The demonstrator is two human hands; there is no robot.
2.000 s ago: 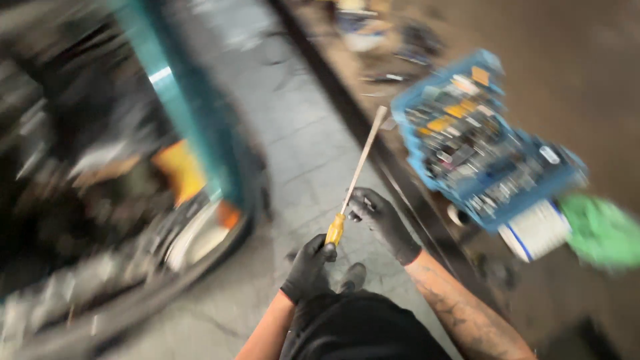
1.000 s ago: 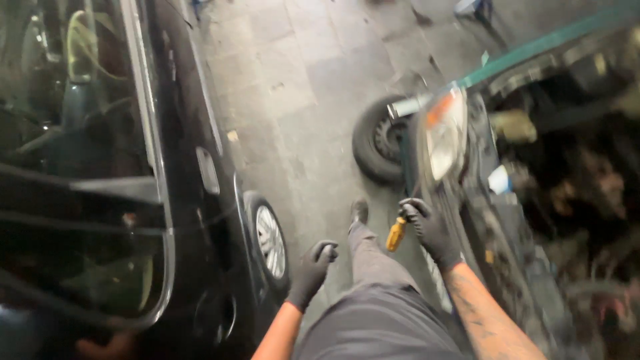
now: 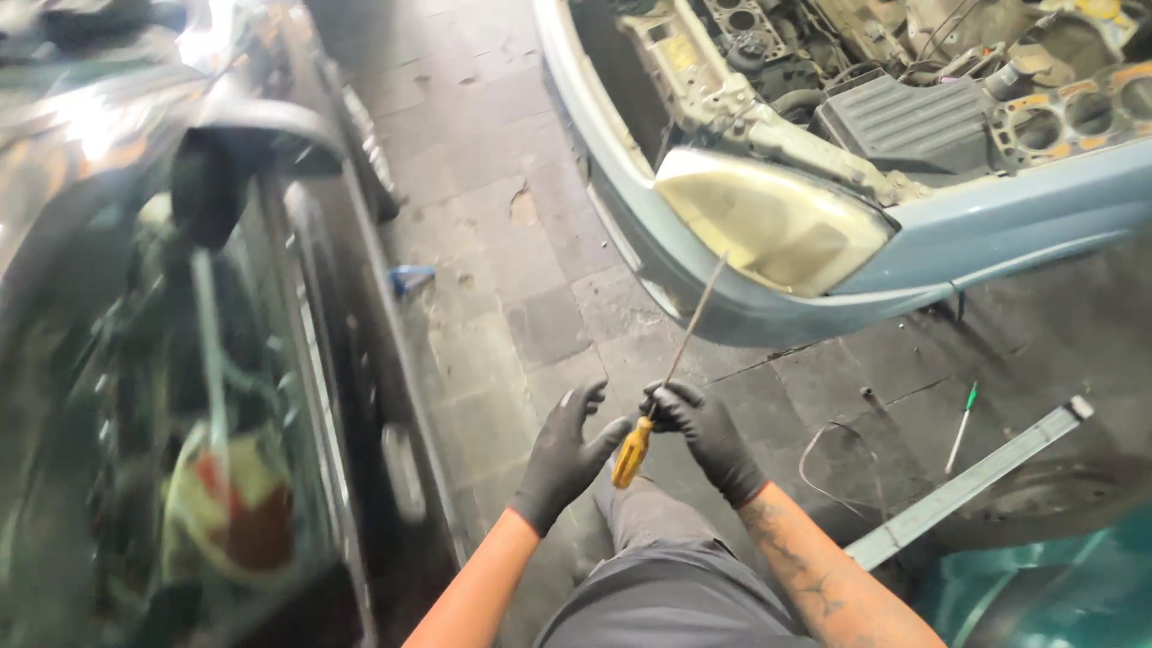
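A long screwdriver with a yellow handle (image 3: 633, 453) and a thin shaft is in my right hand (image 3: 706, 434), which wears a black glove. Its fingers close around the shaft just above the handle. The shaft points up and away, its tip overlapping in view the yellowed headlight (image 3: 774, 225) of a light blue car; whether they touch I cannot tell. My left hand (image 3: 569, 450), gloved in black too, is beside the handle with fingers apart and nothing in it.
A dark car (image 3: 360, 360) stands along the left. At upper right, the light blue car's bumper (image 3: 621, 216) borders an open engine bay with an engine block (image 3: 1062, 117). A metal bar (image 3: 972, 481), a green-tipped stick (image 3: 962, 428) and a thin cable (image 3: 804, 463) lie lower right.
The view has swung strongly. My left hand was at the screwdriver two seconds ago and is now apart from it. The screwdriver has stayed in my right hand.
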